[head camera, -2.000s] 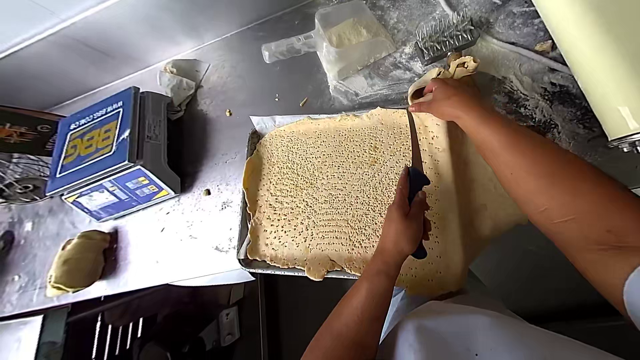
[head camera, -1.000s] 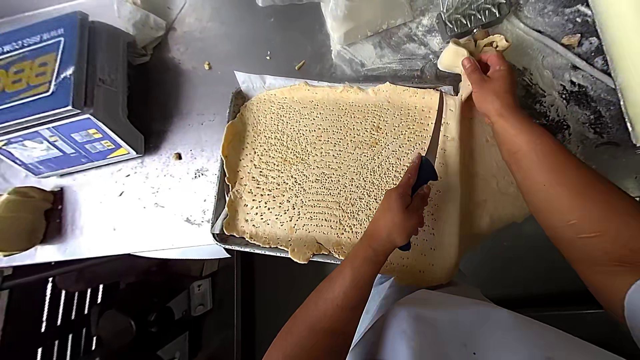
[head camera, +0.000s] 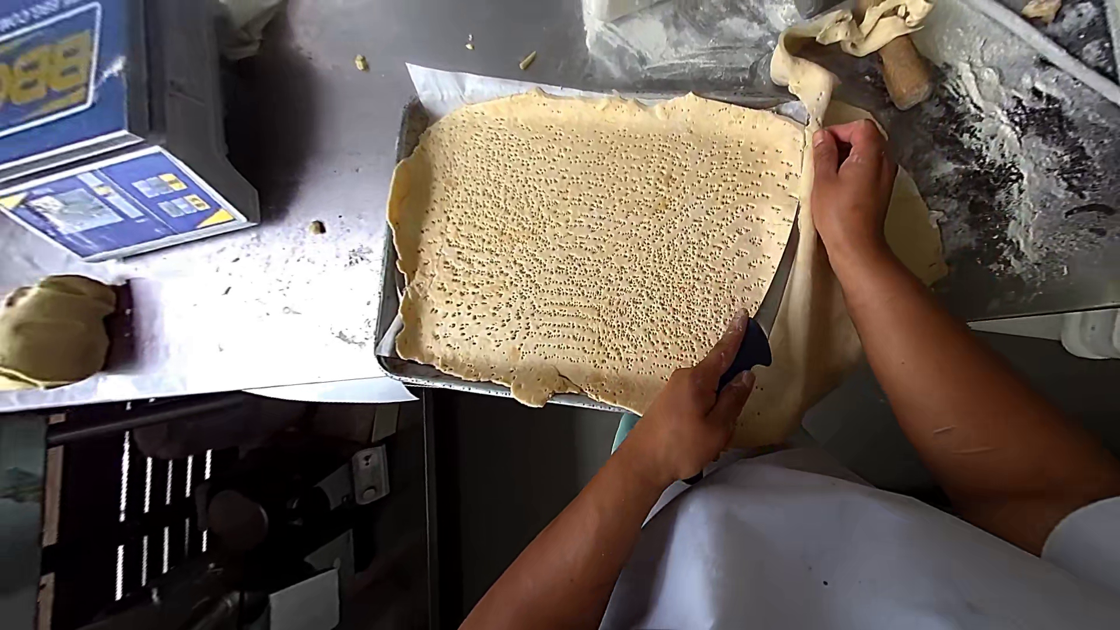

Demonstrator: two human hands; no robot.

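My left hand [head camera: 700, 411] grips the dark blue handle of a knife [head camera: 779, 271], whose blade lies along the right side of a large pricked dough sheet [head camera: 577, 236]. That sheet lies over a metal baking tray [head camera: 490, 385], its uneven edges overlapping the rim, with white paper [head camera: 446, 86] showing at the back. Near the back right corner, my right hand [head camera: 849, 175] pinches a strip of dough [head camera: 796, 306] between thumb and fingers. The strip hangs past the front, and its far end curls on the worktop beyond that hand. The knife tip is hidden in the cut line.
A blue and grey digital scale [head camera: 131, 201] stands at the left, with a dough lump [head camera: 57, 332] in front of it. Behind the right hand lies a wooden rolling pin or handle [head camera: 906, 70] on the floury metal worktop [head camera: 1006, 175]. Dough crumbs lie behind the tray.
The knife and my left hand have moved toward the front edge of the dough. My right hand has come nearer, and a long strip now stands apart from the sheet. The view has shifted closer.
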